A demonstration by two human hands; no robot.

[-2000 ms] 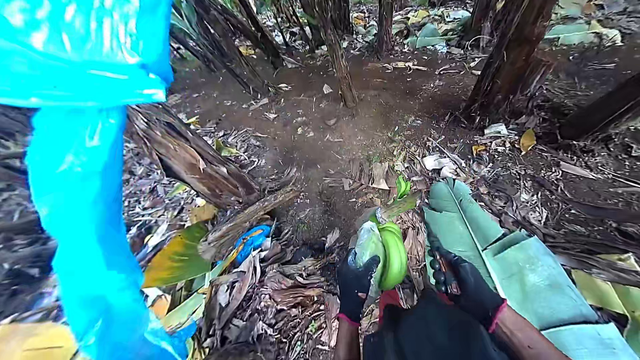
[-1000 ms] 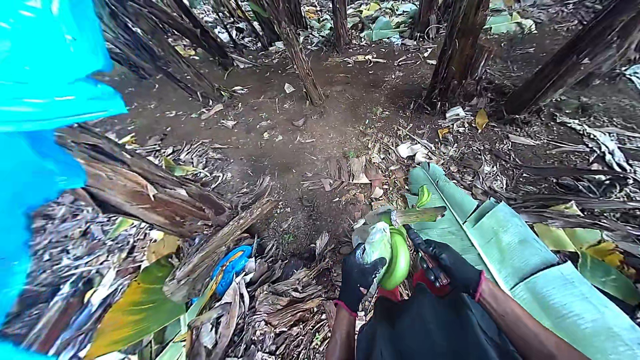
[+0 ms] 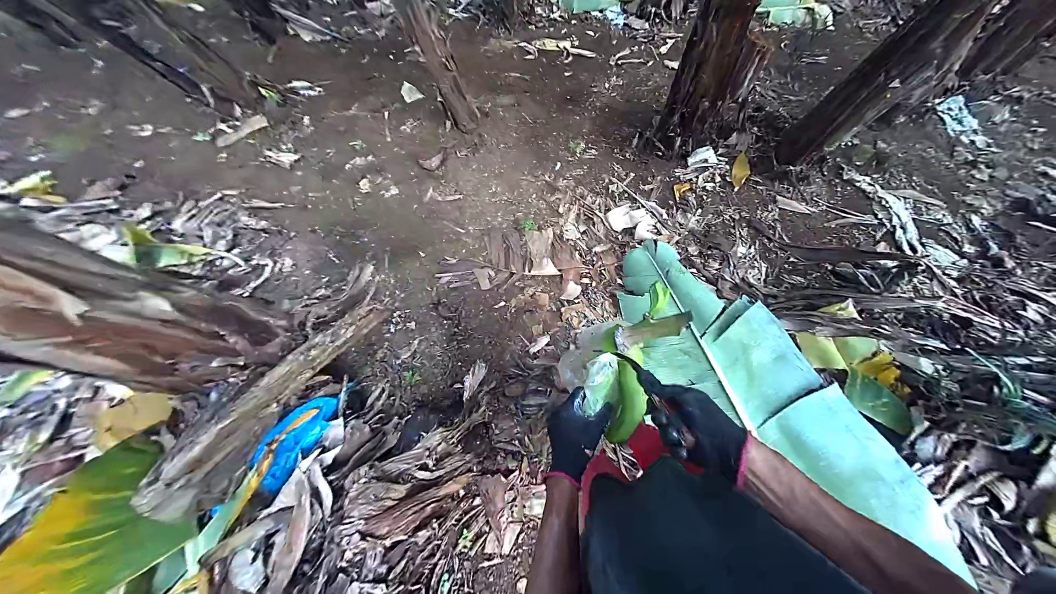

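Observation:
My left hand (image 3: 576, 436), in a black glove with a pink cuff, is closed on a green banana bunch (image 3: 631, 400) and the clear plastic film (image 3: 601, 384) around part of it. My right hand (image 3: 700, 431), gloved alike, grips a dark tool, likely a curved knife (image 3: 640, 366), whose blade is at the bananas' upper end. Just above the fruit is a thick cut stalk (image 3: 654, 330), with a small green banana (image 3: 658, 299) beyond it. A large banana leaf (image 3: 763, 371) lies under and right of them.
Banana plant trunks (image 3: 714, 78) stand ahead. At the left lie a fallen trunk (image 3: 124, 318), a dry stem piece (image 3: 256, 412) and blue plastic (image 3: 295, 437). A yellowing leaf (image 3: 99, 520) is at the lower left, and dry leaf litter (image 3: 421, 495) covers the ground nearby.
The blue plastic sheet that hung at the left is out of view after the view shifted. The tool's dark blade now shows at the top of the bananas; both hands stay at the fruit.

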